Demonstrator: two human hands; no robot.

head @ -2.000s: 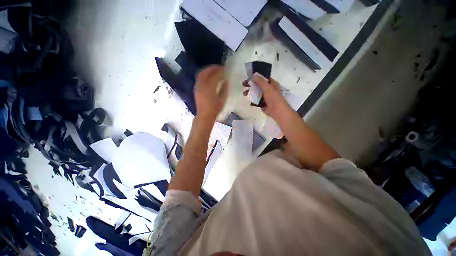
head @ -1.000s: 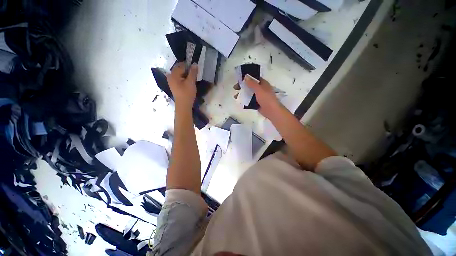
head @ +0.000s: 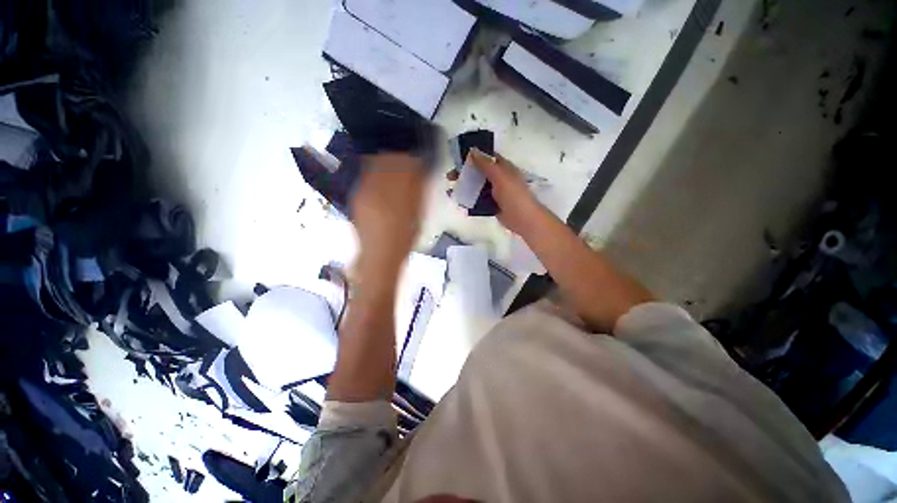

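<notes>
My right hand (head: 502, 192) holds a small stack of dark cut parts (head: 481, 144) with a white paper piece (head: 470, 187) on it, above the white table (head: 261, 118). My left hand (head: 388, 182) is motion-blurred, to the left of my right hand and over dark cut pieces (head: 359, 106). A blurred dark shape is at its fingertips; whether it is held cannot be told. Another dark piece (head: 317, 175) lies left of that hand.
White-topped stacks (head: 398, 49) lie at the top. Long dark pieces with white paper (head: 561, 83) lie near the dark table edge (head: 644, 113). White papers (head: 467, 295) lie near my body. Tangled offcuts (head: 148, 285) are heaped left. A scrap-strewn aisle is right.
My left hand has moved right from the dark pieces, where it gripped a small dark and patterned piece. My right hand keeps its stack and has shifted slightly left in view.
</notes>
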